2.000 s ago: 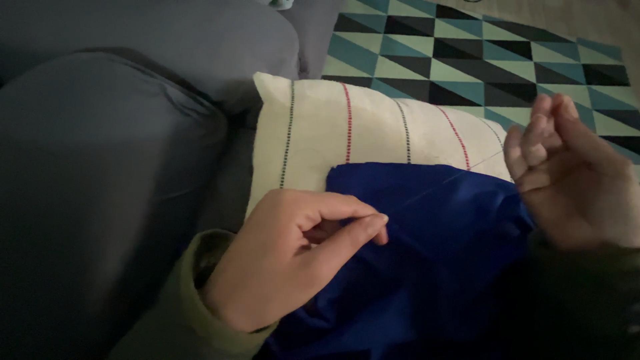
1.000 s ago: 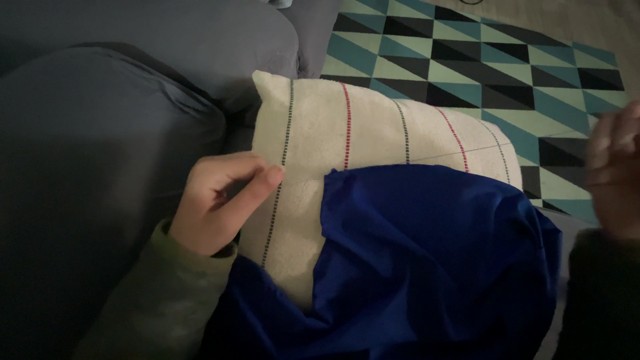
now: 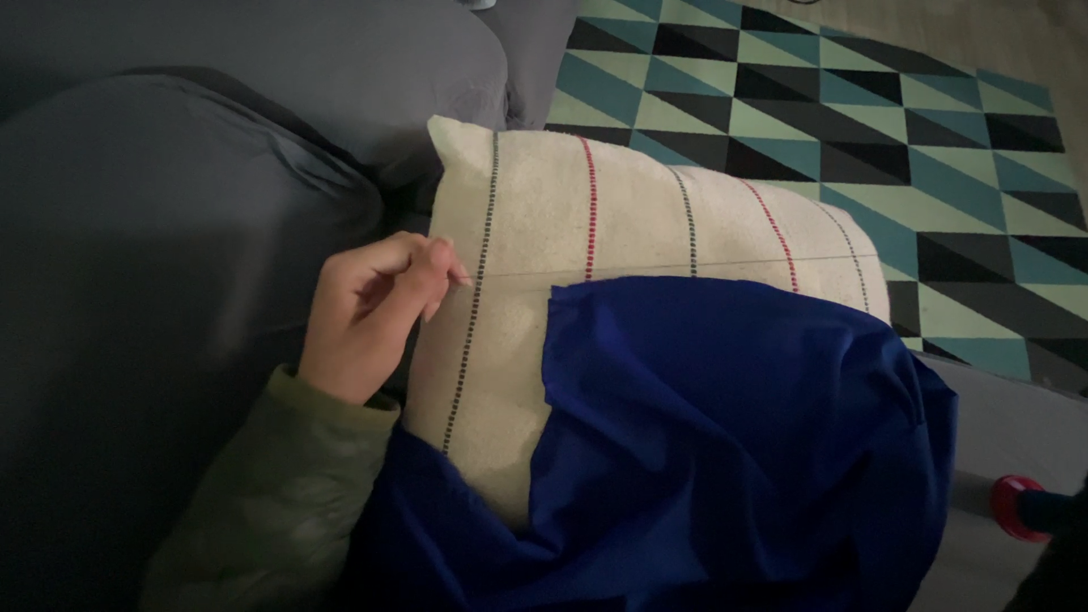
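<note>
My left hand, in a green sleeve, pinches the end of a thin dark thread between thumb and fingertips; whether a needle is there too cannot be told. The thread runs rightward, nearly straight, over a cream cushion with red and dark stitched stripes. Dark blue fabric lies draped and creased over the cushion's lower part. My right hand is out of view; only a dark sleeve shows at the lower right edge.
A grey sofa fills the left side. Behind the cushion lies a rug with teal, black and pale triangles. At the lower right a spool-like object with a red round end rests on a grey surface.
My left hand has moved left, off the blue fabric to the cushion's left edge. My right hand has gone out of view at the right. The red-ended object has come into sight.
</note>
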